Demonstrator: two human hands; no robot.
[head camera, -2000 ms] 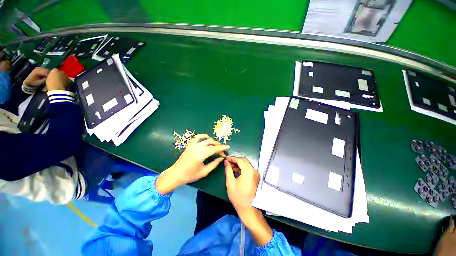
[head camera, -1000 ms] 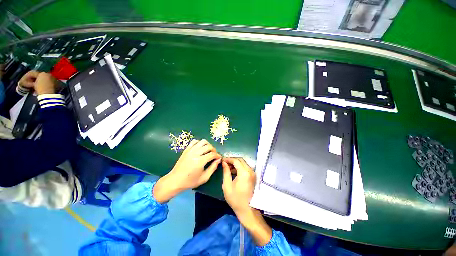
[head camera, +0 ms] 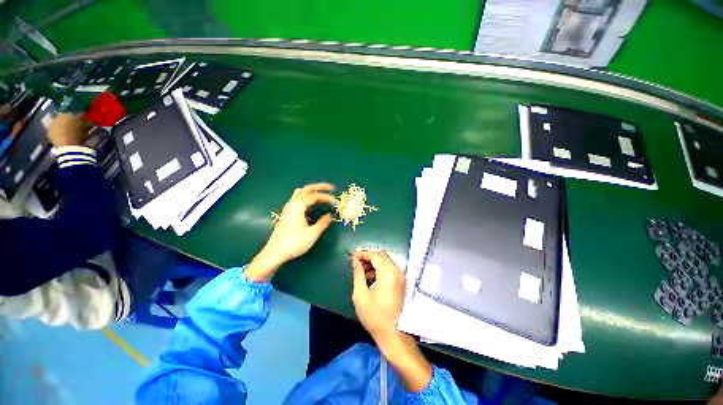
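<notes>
The pile of small cream parts (head camera: 352, 206) lies on the green bench. My left hand (head camera: 297, 225) is at its left edge, with thumb and forefinger curved apart; no part can be made out between them. My left hand covers most of the small dark-tipped parts (head camera: 275, 216). My right hand (head camera: 378, 289) is below the cream pile, pinching a tiny dark piece (head camera: 353, 253) at its fingertips. A black tablet back cover (head camera: 491, 245) with pale patches lies on stacked white sheets (head camera: 424, 194), right of my right hand.
Another cover (head camera: 583, 138) lies behind on the right, and one more (head camera: 701, 154) at the right edge. Grey ringed pieces (head camera: 686, 269) are spread at right. At left are a stacked cover (head camera: 158, 150), a red item (head camera: 105, 109) and a neighbour's arm (head camera: 63, 206).
My left hand has parted from my right hand and moved up to the cream pile, its fingers spreading. My right hand has stayed nearly in place. The rear right cover has shifted right.
</notes>
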